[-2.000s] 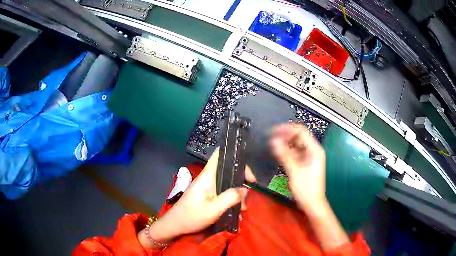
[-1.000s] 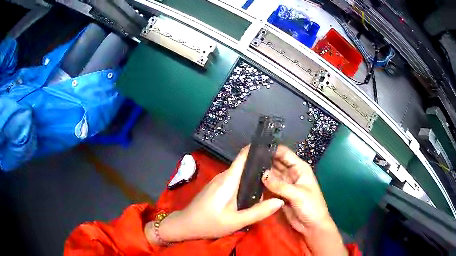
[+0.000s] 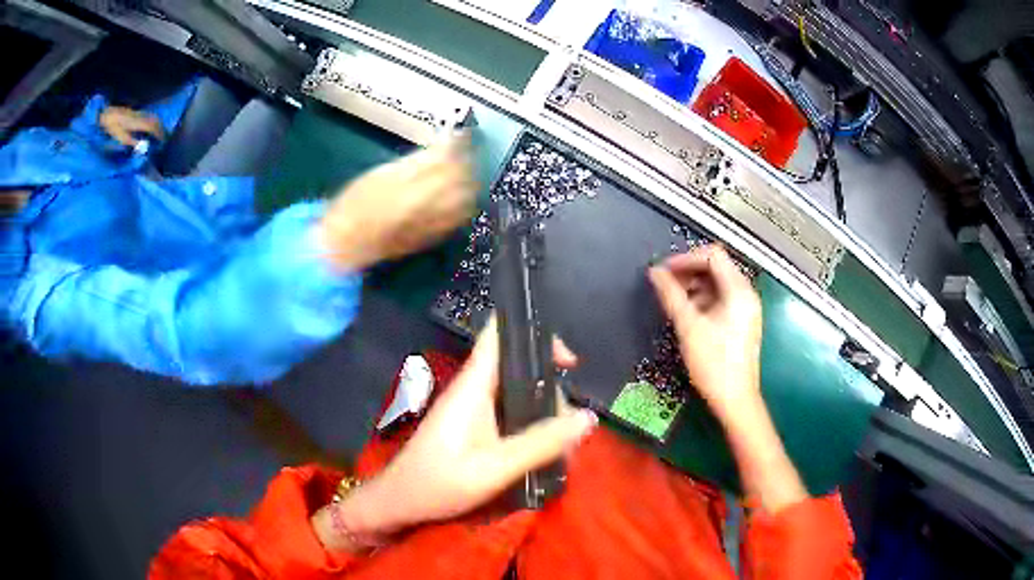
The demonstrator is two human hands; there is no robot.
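Observation:
My left hand [image 3: 471, 442] is closed around a long dark carrier fixture [image 3: 524, 340], held upright-slanting over the near left part of the black parts tray [image 3: 601, 272]. My right hand [image 3: 714, 323] is over the tray's right side, thumb and fingertips close together; a small dark spot shows at the fingertips, too blurred to tell if it is a part. Small ring-like parts [image 3: 544, 181] lie heaped at the tray's left and right sides. A green label [image 3: 646, 409] lies in the tray's near right corner.
Another person's hand [image 3: 408, 204] in a blue sleeve reaches over the green mat to a silvery fixture [image 3: 374, 104] left of the tray. Beyond the tray, fixtures [image 3: 635, 127] lie on the conveyor. A blue bin [image 3: 646, 57] and a red bin [image 3: 748, 113] stand behind it.
The other person's arm has come in from the left to the silvery fixture. My right hand has moved away from the held fixture to the tray's right side. The held fixture has shifted left.

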